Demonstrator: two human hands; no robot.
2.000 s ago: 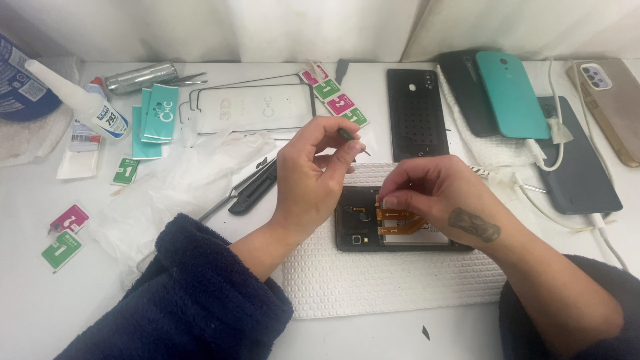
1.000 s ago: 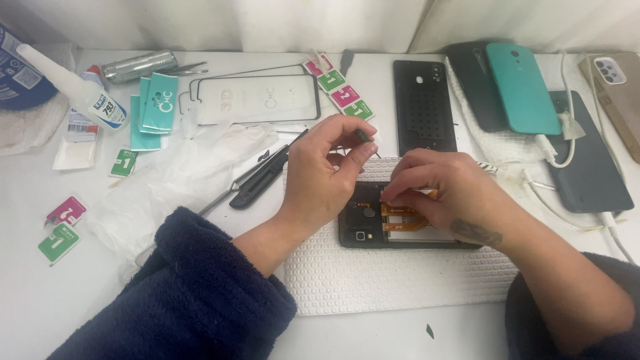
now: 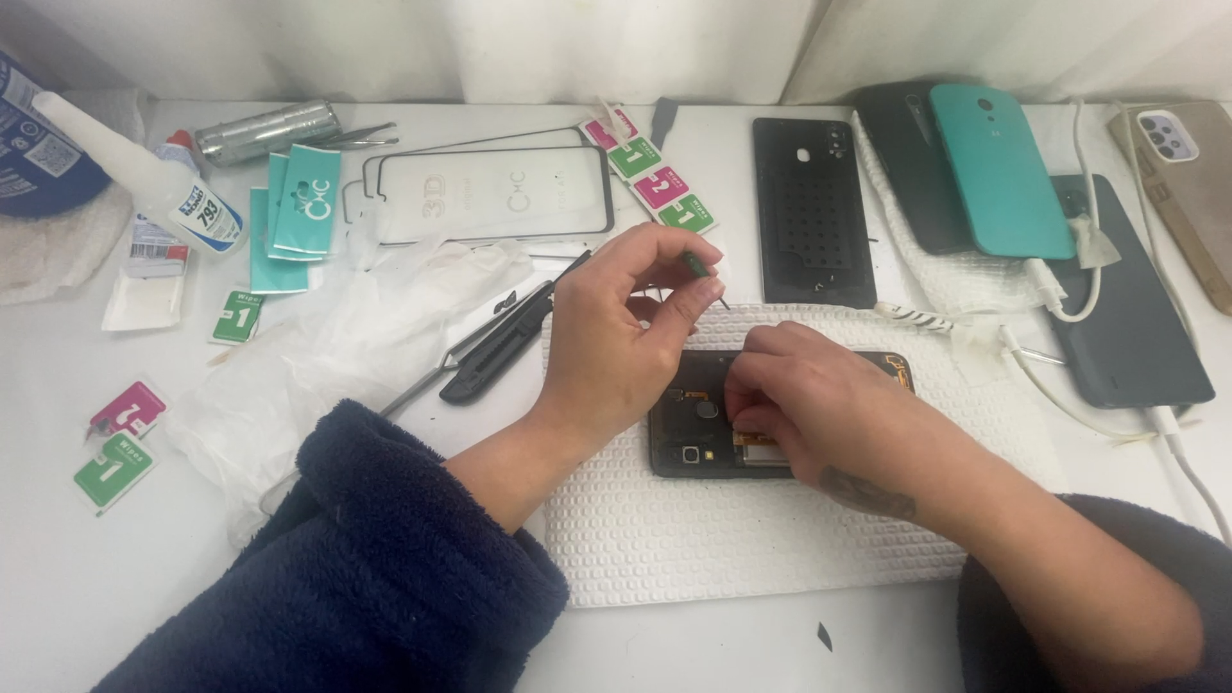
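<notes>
My left hand [image 3: 626,337] holds a small tool with a green handle and a thin dark tip [image 3: 707,279] above the upper edge of an opened smartphone [image 3: 707,380]. The phone lies face down on a white textured paper towel [image 3: 674,539], with its camera module and orange flex cables showing. Over the phone's middle, my right hand [image 3: 818,414] has its fingertips bent down onto the inner parts. Whether those fingertips pinch anything is hidden by the hand itself.
Left of the phone lie a black utility knife [image 3: 496,356], clear plastic film [image 3: 298,375] and a glue bottle [image 3: 183,192]. Behind are framed screen protectors [image 3: 491,192] and a black back cover [image 3: 813,212]. Phones, one teal [image 3: 1001,173], and white cables [image 3: 1088,279] lie at right.
My right hand has moved slightly over the phone, now covering more of the orange flex cables. My left hand still holds the green-handled tool in nearly the same place.
</notes>
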